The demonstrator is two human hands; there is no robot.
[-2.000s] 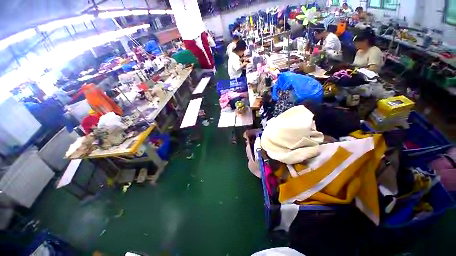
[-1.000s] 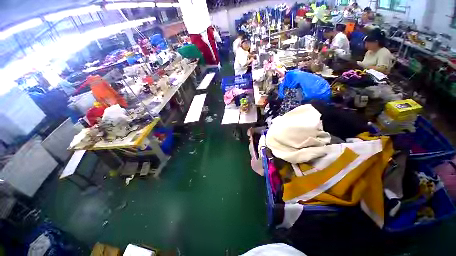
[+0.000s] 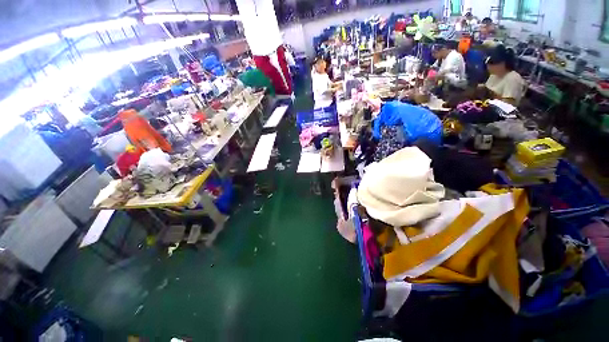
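Observation:
Neither my left hand nor my right hand shows in the head view. Nearest in front of me, at the right, a blue plastic crate (image 3: 366,280) is heaped with cloth. Mustard-yellow fabric with white bands (image 3: 461,250) hangs over its front edge. A bundled cream cloth (image 3: 399,187) lies on top at the left, with black cloth (image 3: 457,165) behind it. A small white shape, cut off by the bottom edge, cannot be identified.
Green floor (image 3: 267,267) runs ahead between the crates and a yellow-edged table (image 3: 193,189) with cloth scraps at the left. White benches (image 3: 262,152) stand in the aisle. A blue bag (image 3: 411,123) lies behind the heap. Several people sit at tables farther back.
The view has shifted slightly; the crate and its heap sit a little further right and lower. The white shape at the bottom edge shows less, and items at the lower left have nearly left the picture.

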